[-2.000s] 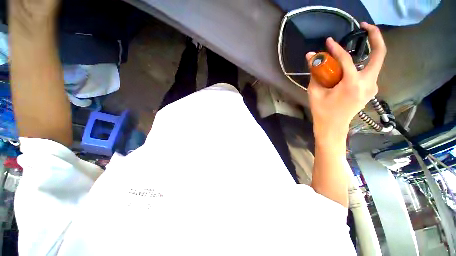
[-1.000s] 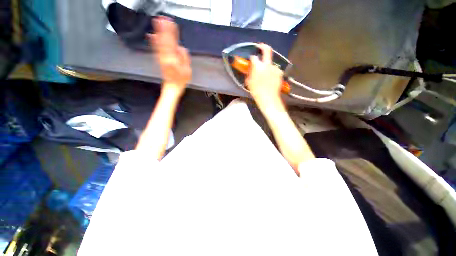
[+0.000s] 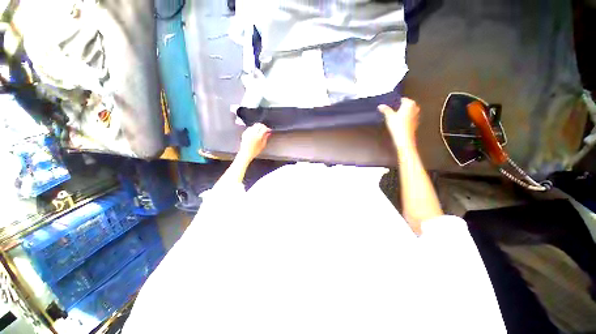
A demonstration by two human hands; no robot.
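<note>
The garment piece (image 3: 294, 85) lies on the grey-brown table cover (image 3: 314, 143), its pale cloth behind and a dark navy band (image 3: 320, 117) along its near edge. My left hand (image 3: 255, 139) pinches the left end of the navy band. My right hand (image 3: 401, 116) is at the band's right end, thumb and fingers on the cloth edge. The steam iron (image 3: 464, 127) rests on the cover to the right of my right hand, its orange handle upward, no hand on it.
A long grey padded roll (image 3: 137, 85) with pale cloth (image 3: 65, 45) is at the left, beside the table's teal edge (image 3: 178, 85). Blue crates (image 3: 98, 241) stand at lower left. The iron's braided hose (image 3: 523, 177) runs right. Dark cloth (image 3: 542, 254) hangs at lower right.
My right hand has let go of the iron, which now stands farther right, and has moved onto the band's right end. My left hand has come to the band's left end and closed on it.
</note>
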